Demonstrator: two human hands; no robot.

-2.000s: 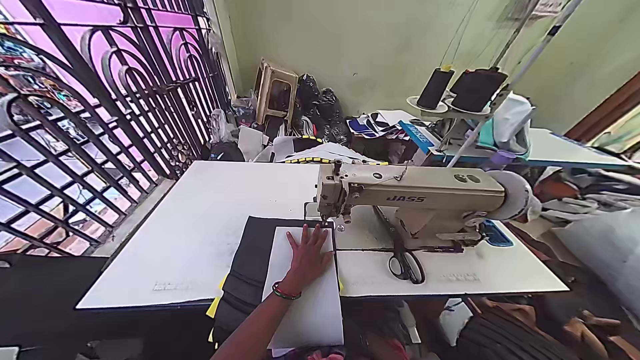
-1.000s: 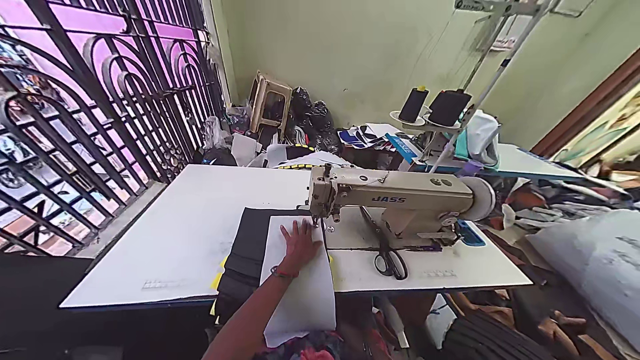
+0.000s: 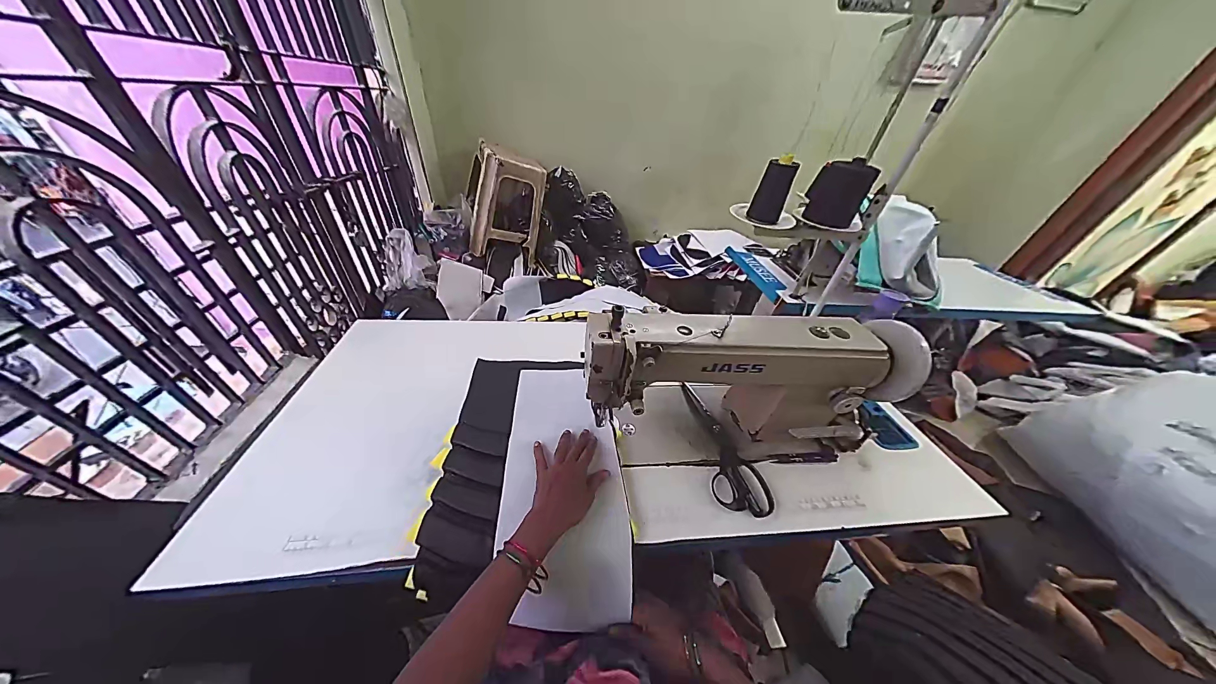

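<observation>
My left hand (image 3: 562, 484) lies palm down with spread fingers on a long white sheet (image 3: 570, 579), just in front of the needle area of a JASS sewing machine (image 3: 750, 356). The sheet's right edge lines up near the presser foot. Under and left of it is black pleated fabric (image 3: 465, 484) with yellow bits along its left edge. Of my right arm only the braceleted wrist shows at the bottom, right of the sheet's near end; the hand itself is hidden. Black-handled scissors (image 3: 741, 484) lie on the machine bed, right of the sheet.
The white tabletop (image 3: 285, 456) extends left towards a metal grille (image 3: 190, 247). Black thread cones (image 3: 836, 193) stand behind the machine. Farther back are a plastic stool (image 3: 508, 199), black bags and cloth pieces. A large white sack (image 3: 1121, 475) and fabric heaps lie at right.
The white sheet and black fabric have moved forward past the needle, away from me. My left hand stays flat on the sheet near the needle. The view has shifted somewhat.
</observation>
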